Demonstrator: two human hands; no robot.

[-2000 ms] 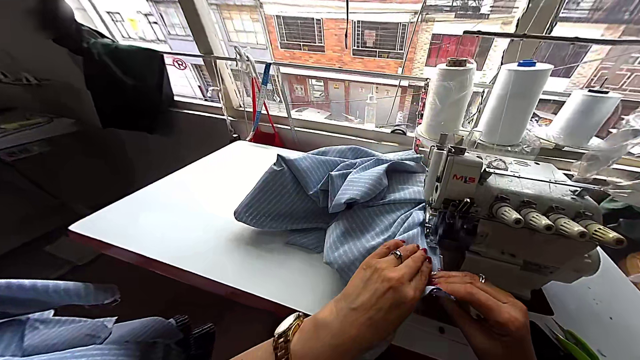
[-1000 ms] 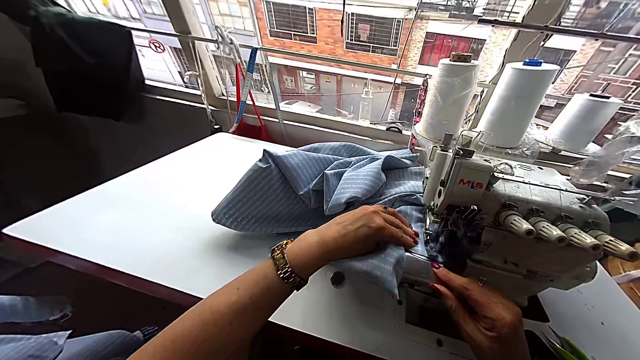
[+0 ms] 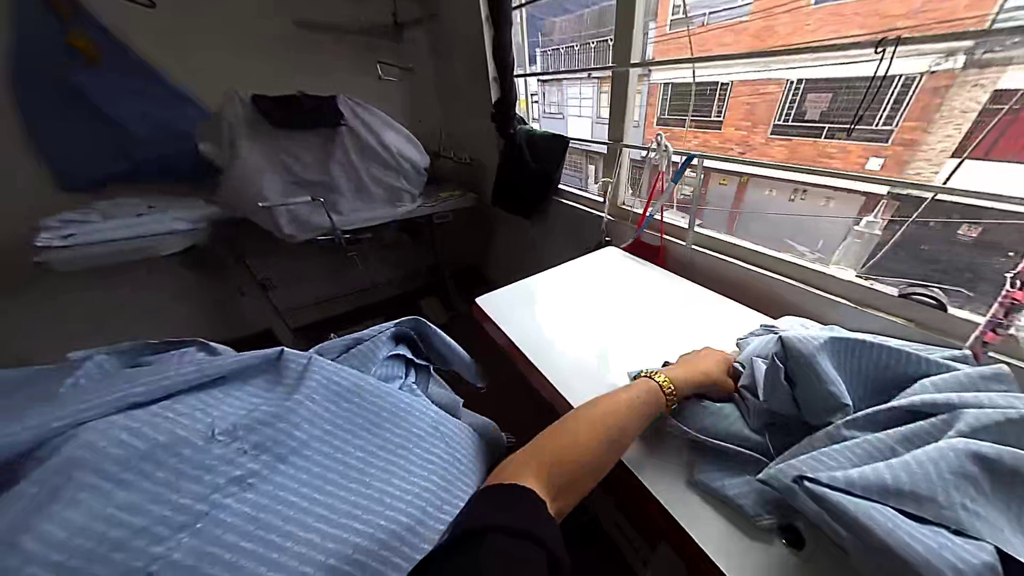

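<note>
My left hand [image 3: 707,374], with a gold-coloured watch [image 3: 662,387] on the wrist, grips the left edge of a bunched blue striped cloth [image 3: 872,416] on the white table [image 3: 576,312]. The fingertips are hidden in the folds. Another piece of blue striped fabric [image 3: 264,448] lies in a large heap at the lower left, apart from the table. My right hand is out of view, and so is the sewing machine.
A white cover [image 3: 344,160] drapes something on a table at the back left, beside folded cloths [image 3: 120,228]. A dark cloth [image 3: 528,168] hangs by the window. A red and blue strap [image 3: 660,200] hangs at the window rail [image 3: 800,174].
The view has swung far left, away from the sewing machine. My left hand has left the machine's needle area and now grips the cloth's left part. My right hand has gone out of view.
</note>
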